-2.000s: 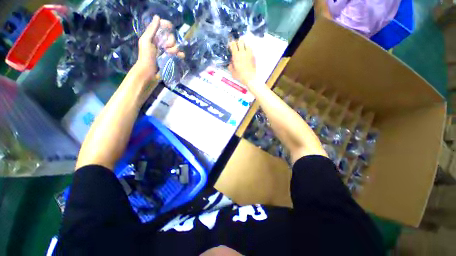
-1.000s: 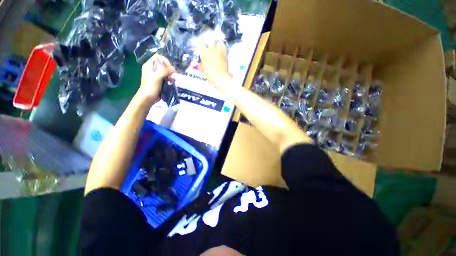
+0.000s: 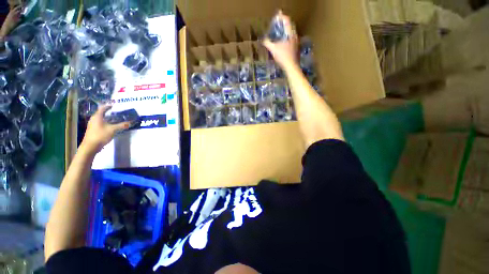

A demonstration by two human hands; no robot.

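My right hand (image 3: 285, 47) is over the far right part of the open shipping carton (image 3: 244, 158) and grips a bagged unit (image 3: 278, 29) above the cells. My left hand (image 3: 103, 126) is over the printed white board (image 3: 153, 144) and holds a dark bagged unit (image 3: 123, 116). The brown divider (image 3: 231, 53) has bagged units in its nearer rows. The farther cells at left show no units. More bagged units (image 3: 32, 91) lie heaped at the left and on the board's far part.
A blue basket (image 3: 163, 187) with black units stands near my body at left. Folded dividers (image 3: 399, 43) are right of the carton. Flat brown cardboard (image 3: 429, 160) lies at right on the green floor. Part of another person's arm (image 3: 10, 20) shows at top left.
The view has swung right. My right hand has moved from the heap to over the carton with a bagged unit. My left hand still holds a unit, now above the printed board.
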